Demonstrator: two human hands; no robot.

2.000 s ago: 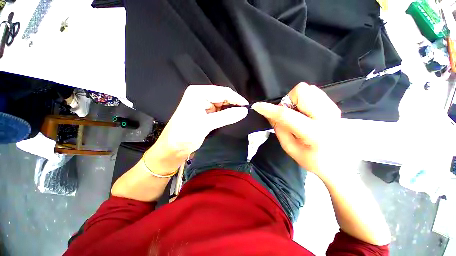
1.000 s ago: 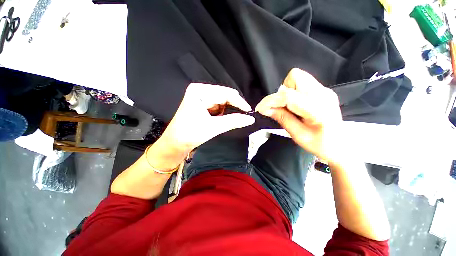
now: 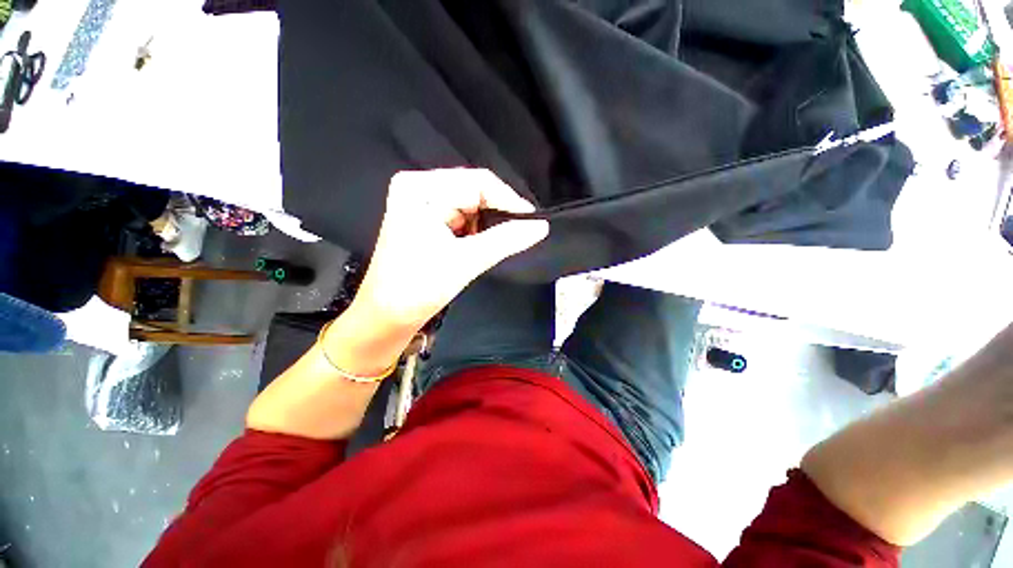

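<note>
The black garment (image 3: 622, 111) lies in heavy folds over the white table and hangs over its near edge. My left hand (image 3: 444, 239) pinches the garment's folded edge (image 3: 667, 183) between thumb and fingers. The edge runs from my fingertips up and right to a white strip (image 3: 855, 139) on the cloth. My right hand is out of the picture at the right; only the forearm shows. What it holds cannot be seen. No needle or thread can be made out.
Scissors (image 3: 20, 72) and a speckled strip (image 3: 83, 42) lie at the far left of the table. A green box (image 3: 950, 31), an orange tool and small notions lie at the upper right. A wooden stool (image 3: 183, 297) stands below left.
My right hand has left the fingertips of my left hand and swung far out to the right, beyond the picture. My left hand still pinches the edge, which now shows fully.
</note>
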